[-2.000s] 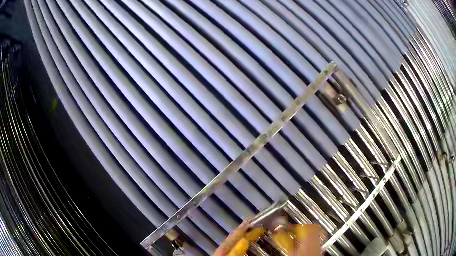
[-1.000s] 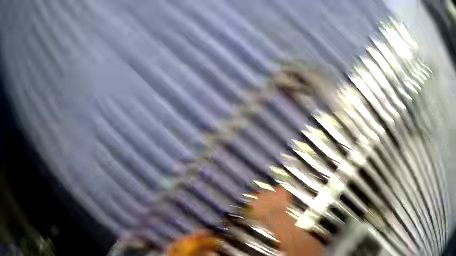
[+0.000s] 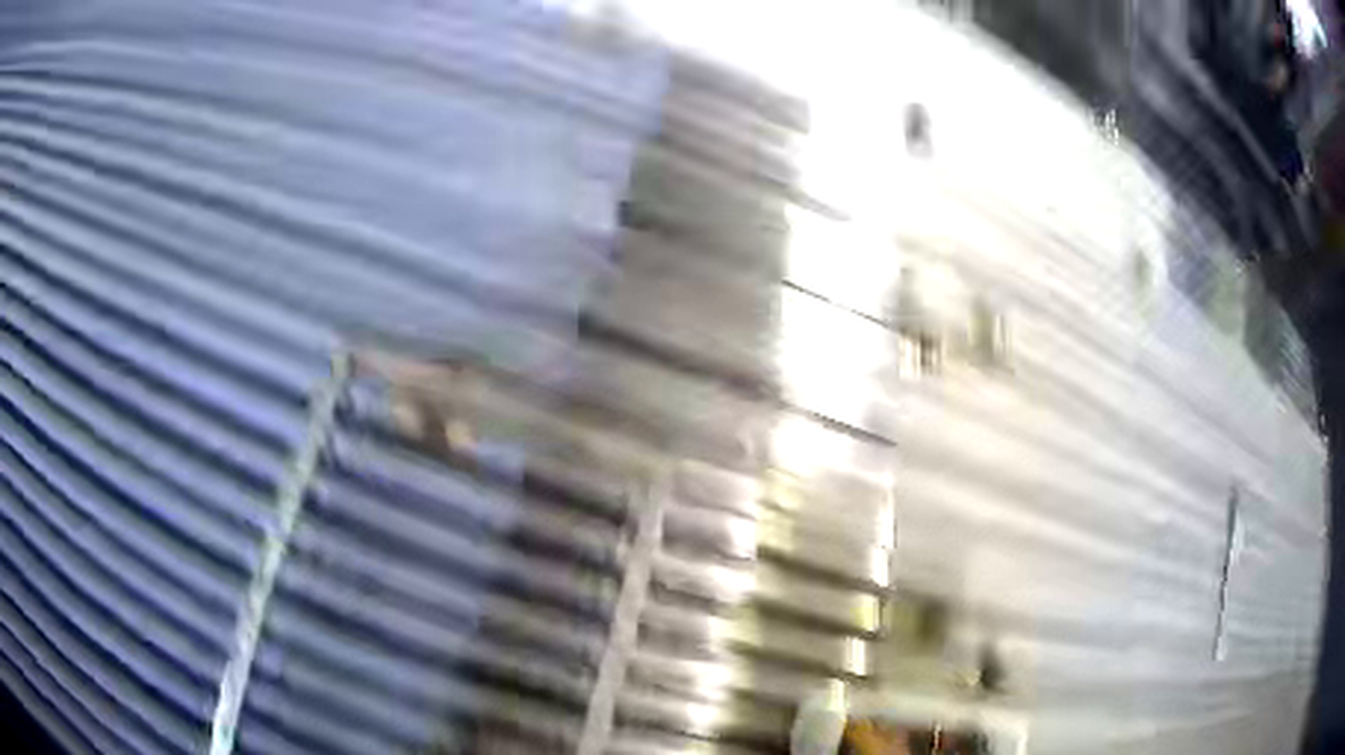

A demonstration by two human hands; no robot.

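Note:
The view is badly blurred. Lavender-grey cloth [image 3: 221, 192] covers the ribbed tubes on the left. A rectangular metal frame [image 3: 276, 553] lies across the tubes, its left bar on the grey cloth and its right bar over bare shiny tubes [image 3: 708, 590]. Only a small orange-yellow patch of a hand, apparently my right hand [image 3: 878, 738], shows at the bottom edge, beside a pale tub-like thing [image 3: 819, 723]. Its fingers and anything in them cannot be made out. My left hand is not in view.
Cream-white cloth [image 3: 1092, 457] spreads over the right side, with strong glare at the top. A small thin bar [image 3: 1227, 575] lies on it near the right edge. Small dark blurred things sit along its left part. Dark clutter fills the top right corner.
The view has swung right, so the metal frame now stands further left and more cream cloth shows. The hands seen low in the picture before are gone except for the small patch at the bottom.

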